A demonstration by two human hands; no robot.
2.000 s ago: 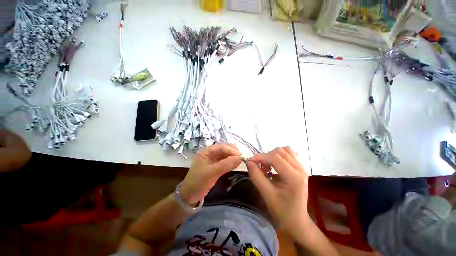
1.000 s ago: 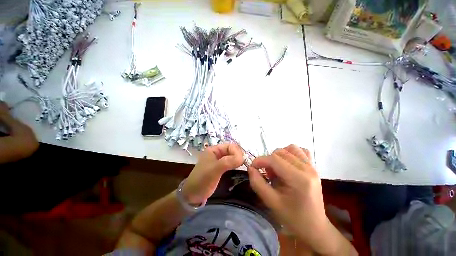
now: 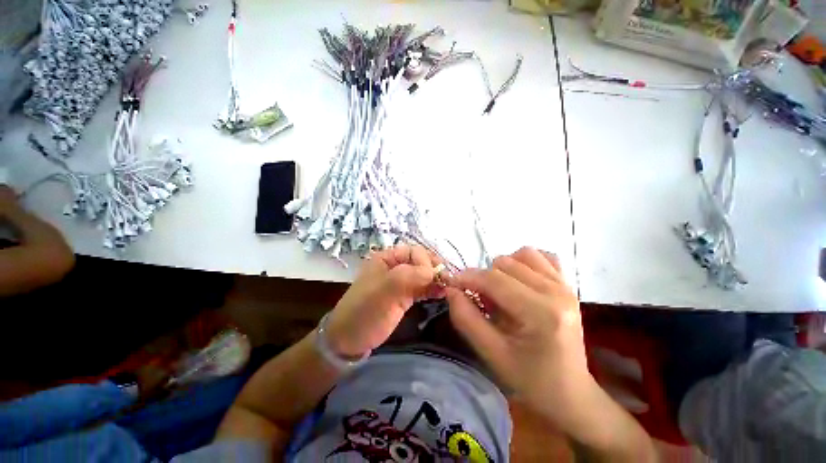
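Note:
My left hand (image 3: 385, 294) and my right hand (image 3: 521, 316) meet at the table's near edge, both bare. Their fingertips pinch thin wire ends (image 3: 442, 274) with a small pale tip. Part of the wires is hidden by the fingers. Thin reddish and dark strands run from the hands up to the left towards the main cable bundle (image 3: 362, 154). That bundle fans out just beyond my left hand, dark wire ends away and white plugs near. A single white cable (image 3: 478, 226) lies on the table just beyond my right hand.
A black phone (image 3: 276, 198) lies left of the bundle. A small packet (image 3: 267, 121) lies beside a lone cable. More cable bundles lie at left (image 3: 136, 194) and right (image 3: 714, 208), with a large cable pile (image 3: 86, 63) far left. A neighbour's arm (image 3: 32, 253) rests at the left edge.
The view has shifted, so the table items sit higher in the picture. My hands stay together, and a pale tip now shows between the fingers. A neighbour's legs have come into view at lower left.

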